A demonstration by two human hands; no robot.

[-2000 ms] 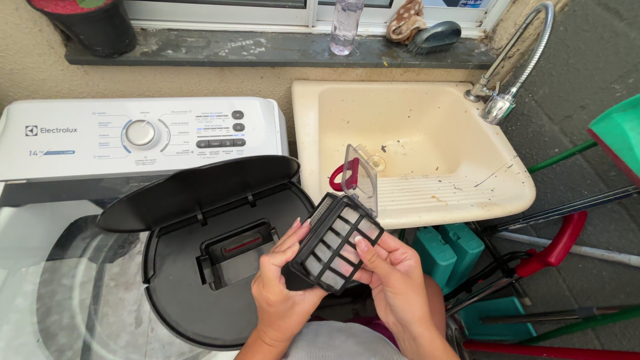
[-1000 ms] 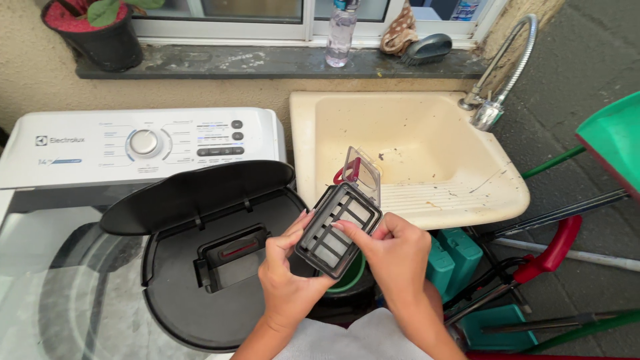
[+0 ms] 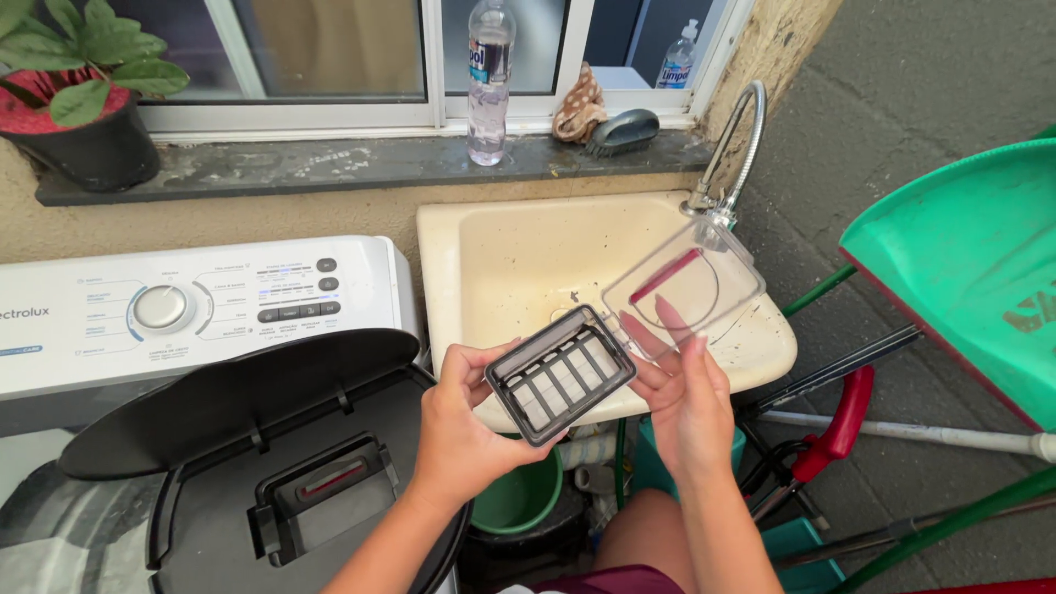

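Note:
My left hand (image 3: 474, 412) grips a small dark plastic filter box (image 3: 561, 375) with a ribbed grid and pale filter material inside. The box is tilted, its grid facing up. A clear hinged lid (image 3: 734, 285) with a red strip swings out to its right, over the sink. My right hand (image 3: 681, 384) has its fingers behind and against that lid near the hinge, the thumb along its edge. To the left, a black plastic unit (image 3: 214, 520) with a raised black flap (image 3: 247, 404) rests on the washing machine; a rectangular recess shows in its top.
Behind the box is a cream laundry sink (image 3: 528, 247) with a flexible metal faucet (image 3: 747, 140). A plastic bottle (image 3: 488, 99), a scrubbing brush (image 3: 624, 132) and a potted plant (image 3: 91, 132) stand on the ledge. A green bucket (image 3: 520, 495) sits below; a green dustpan (image 3: 973, 247) is at right.
The clear lid has swung farther out from the filter box. My right hand has moved from the grid to the lid. The view has shifted closer to the sink.

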